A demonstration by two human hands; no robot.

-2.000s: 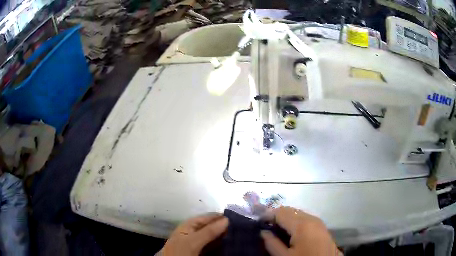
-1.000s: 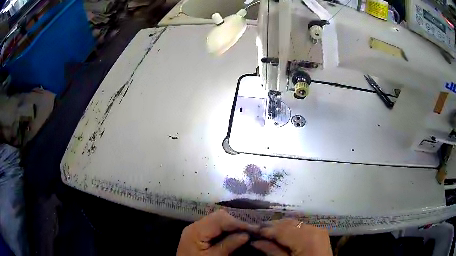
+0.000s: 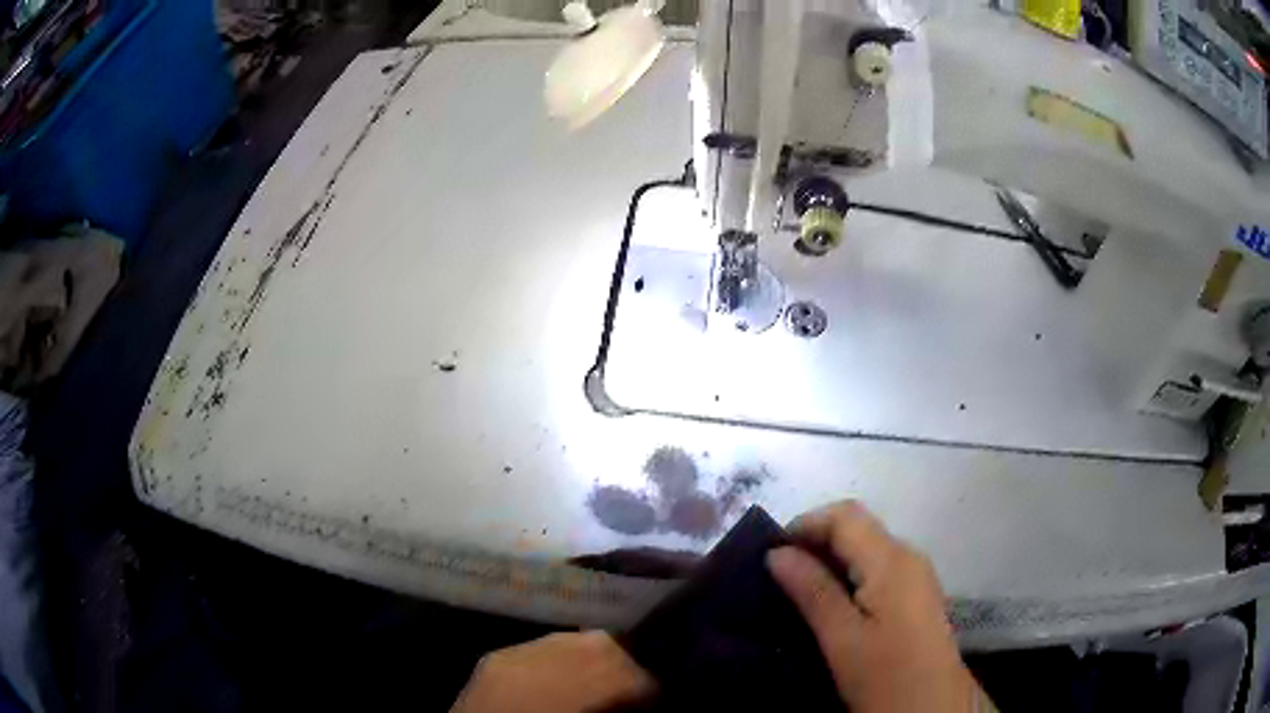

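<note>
A dark navy to black denim piece (image 3: 724, 613) is at the table's front edge, its folded corner pointing up over the edge. My right hand (image 3: 877, 606) grips its right side near the corner, with thumb and fingers closed on the cloth. My left hand (image 3: 564, 676) is at the lower left of the cloth, cut off by the bottom edge; its fingertips are hidden by the cloth. The presser foot (image 3: 735, 272) stands over the round needle plate (image 3: 759, 304), beyond the hands, with no cloth under it.
The off-white table (image 3: 376, 320) bears dark stains near the cloth. Black snips (image 3: 1038, 237) lie under the machine arm. The sewing lamp (image 3: 605, 67) hangs left of the head. The tension dial (image 3: 820, 227) is low on the head. A blue bin (image 3: 126, 119) stands at the left.
The hands were together at the table edge; my right hand has moved up and right, raising the cloth corner into view. My left hand is lower. The view has shifted slightly.
</note>
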